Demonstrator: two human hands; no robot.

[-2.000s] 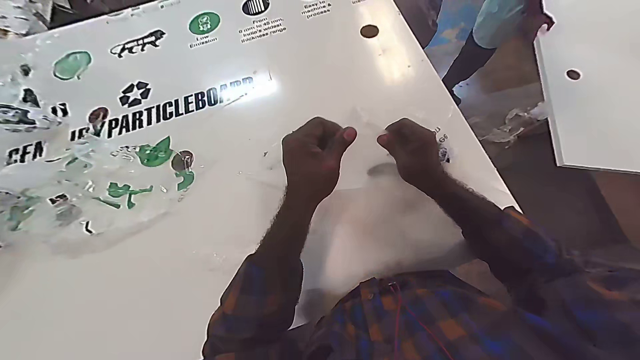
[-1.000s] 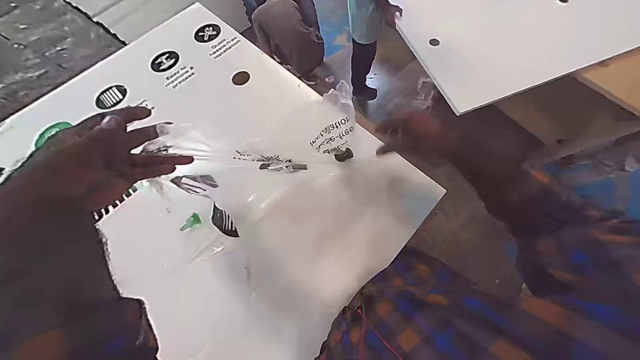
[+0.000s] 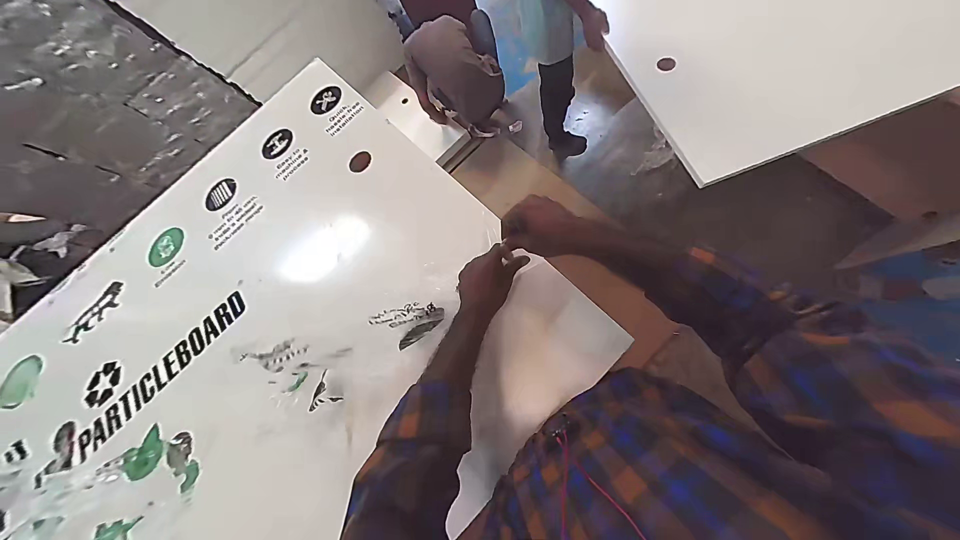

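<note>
A large white particleboard panel (image 3: 247, 420) lies before me under clear printed plastic film (image 3: 405, 319), which is wrinkled and partly folded over on itself. At the panel's right edge my left hand (image 3: 489, 277) pinches the film between thumb and fingers. My right hand (image 3: 536, 225) is closed just beyond it at the same edge, its fingertips close to the left ones; they seem to hold the film too, though the grip is partly hidden. Crumpled film with green and black print (image 3: 142, 454) lies at the lower left of the panel.
Another white panel with a round hole (image 3: 750, 97) stands out at the upper right, with a person's hand (image 3: 595, 28) at its edge. A second person (image 3: 457, 75) crouches beyond my panel near a smaller white board (image 3: 397, 101). Brown boards (image 3: 592, 292) lie below its right edge.
My left hand has moved right from the spread film to the panel's edge, beside my right hand. The film that was bunched up mid-panel now lies flatter. The view has shifted.
</note>
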